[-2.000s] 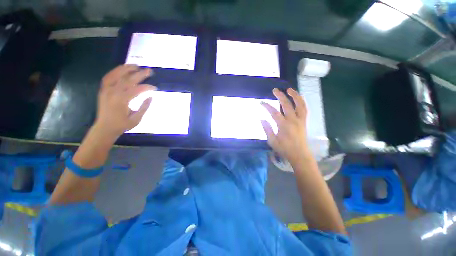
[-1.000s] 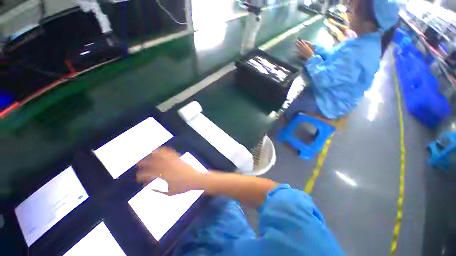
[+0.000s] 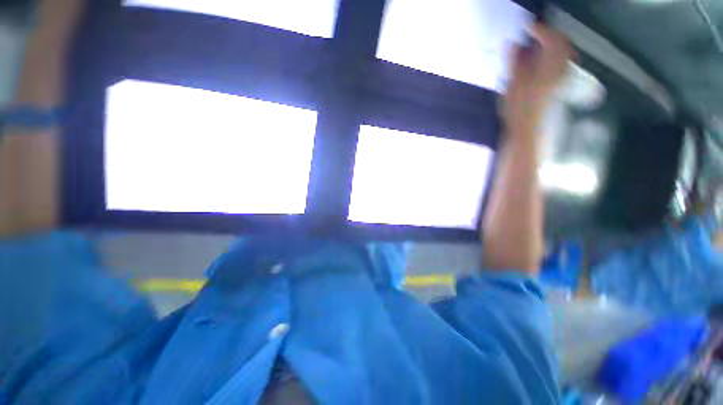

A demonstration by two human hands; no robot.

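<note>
The black tray (image 3: 337, 158) fills the upper left and middle of the view and looks raised close to me. It frames glowing white tablets: two lower ones, left (image 3: 210, 150) and right (image 3: 420, 178), and two upper ones cut by the top edge. My right hand (image 3: 541, 63), blurred, grips the tray's upper right edge, fingers curled there. My left forearm with a blue band runs up along the tray's left side; the fingers of my left hand are cut off by the top edge, so its grip cannot be told.
A dark box (image 3: 644, 170) stands on the green bench at the right. Another person's blue sleeve (image 3: 658, 265) is at the right edge. A deep-blue object (image 3: 654, 356) is blurred at the lower right. Yellow floor lines (image 3: 170, 285) show below the tray.
The view has swung back from the right-hand aisle to the tray. The tray now looks larger and nearer. My right hand has moved from over the screens to the tray's right edge; my left arm has come into view.
</note>
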